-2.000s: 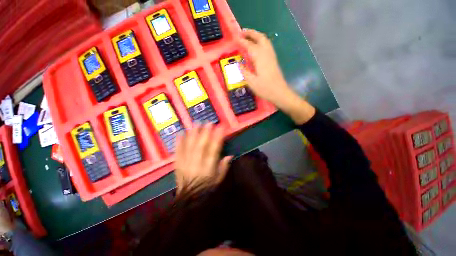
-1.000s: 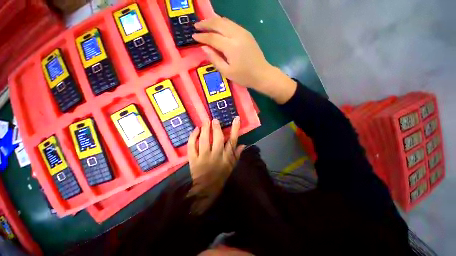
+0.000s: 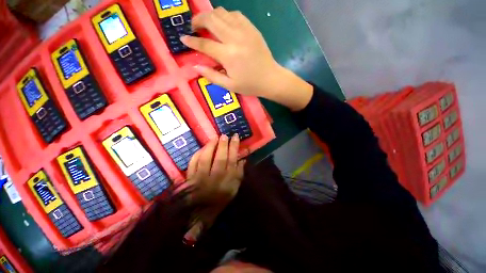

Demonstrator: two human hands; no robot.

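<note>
A red foam tray (image 3: 178, 80) holds keypad phones face up in two rows. The front right phone (image 3: 230, 118) has a blue lit screen. My left hand (image 3: 216, 168) has its fingertips on the lower keys of that phone, which lies in its pocket. My right hand (image 3: 240, 56) reaches over the back right phone (image 3: 176, 26), with fingertips at its keypad; this phone is cut off by the top edge. Other phones show white, blue or dark screens with text. Neither hand lifts a phone.
The tray lies on a dark green bench (image 3: 298, 53). Red trays (image 3: 421, 138) stand stacked on the grey floor at right. Part of another tray with a phone (image 3: 6, 264) shows at lower left. White pieces lie at the left edge. Dark hair crosses the bottom.
The front right phone's screen has gone from white to blue. My right hand has moved from it to the back right phone, and my left hand onto its keys. The tray sits further left in view.
</note>
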